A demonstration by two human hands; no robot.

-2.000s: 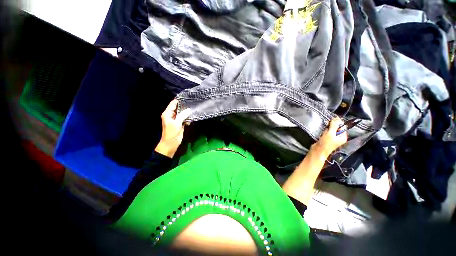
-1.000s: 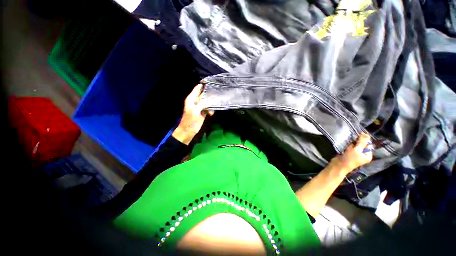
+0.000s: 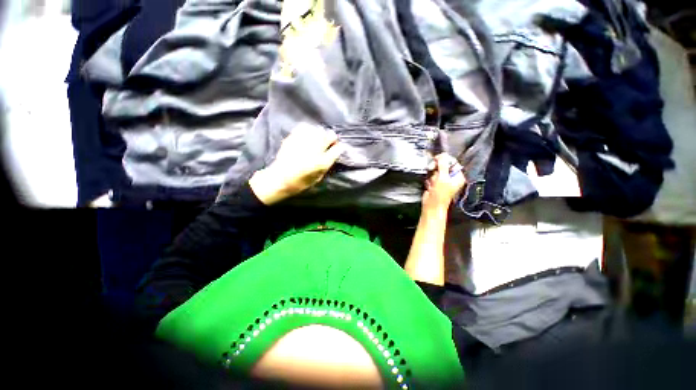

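A grey denim jacket (image 3: pixel 320 99) lies heaped in front of me, with a yellow back print (image 3: pixel 307 38) near the top. My left hand (image 3: pixel 300 164) grips the stitched waistband (image 3: pixel 385 148) at its left part. My right hand (image 3: pixel 444 180) holds the same band at its right end, beside the button placket. A small bluish glint shows at the right fingers; the tool itself is too hidden to make out. The band is stretched short between the two hands.
Crumpled grey garments (image 3: pixel 183 114) lie at left on the white table (image 3: pixel 34 107). Navy denim garments (image 3: pixel 618 114) are piled at right. A grey cloth with a dotted dark edge (image 3: pixel 534 301) lies at lower right. The area below the table edge at left is very dark.
The view has swung right, and the bins have left the clear view. My left hand has moved along the band towards my right hand, so the held stretch is shorter.
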